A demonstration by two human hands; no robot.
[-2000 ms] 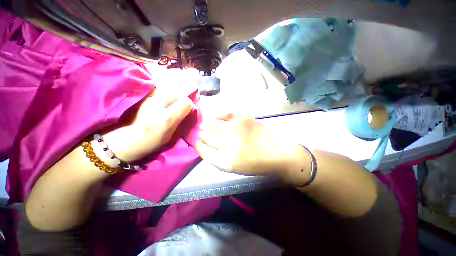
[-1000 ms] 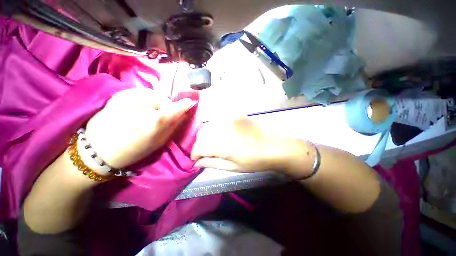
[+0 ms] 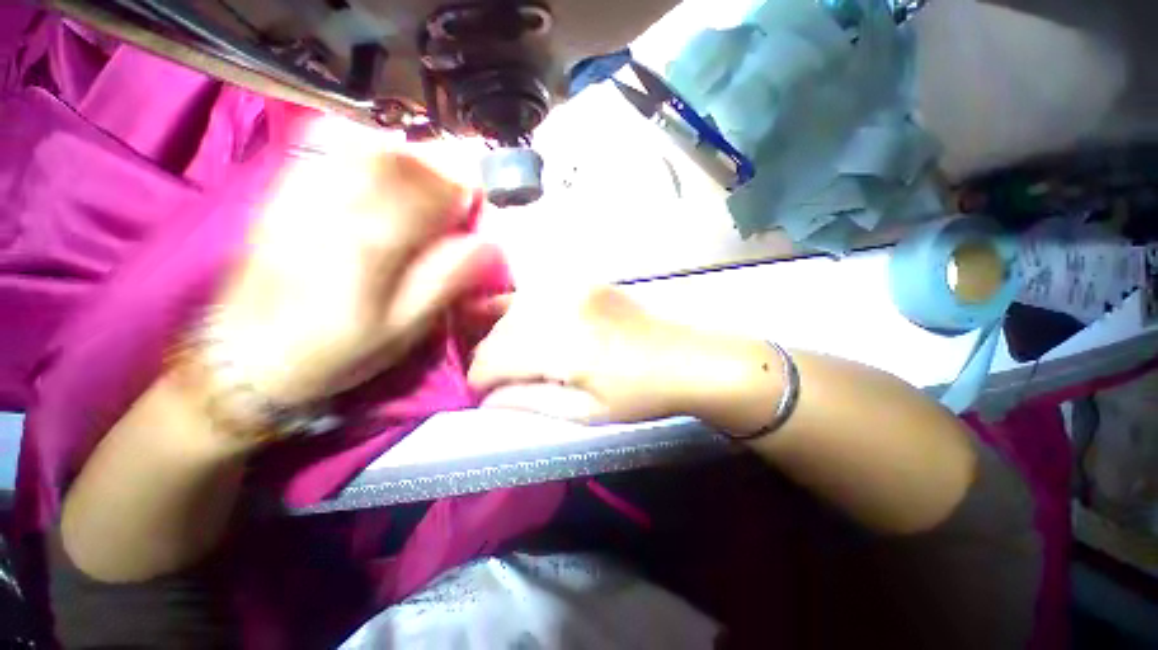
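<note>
Shiny magenta fabric [image 3: 153, 216] lies in large folds at the left, and one part runs under and between my hands. My left hand [image 3: 356, 260] is blurred, with its fingers on the fabric just below the needle area. My right hand [image 3: 584, 362] pinches the fabric's edge beside it, near the table front. The grey cylinder [image 3: 512, 175] is above my fingers, under the dark machine parts [image 3: 493, 76]. The needle itself is lost in glare.
Snips [image 3: 686, 121] lie right of the needle area, beside a loose light-blue heap [image 3: 825, 114]. A light-blue tape roll [image 3: 952, 274] and printed paper [image 3: 1079, 279] are at the right. The measuring-tape strip [image 3: 521, 470] edges the table. More magenta fabric hangs below.
My left hand has moved up and right, closer to the needle area, and is blurred. The fabric under it has shifted and bunched. My right hand stays near the same spot.
</note>
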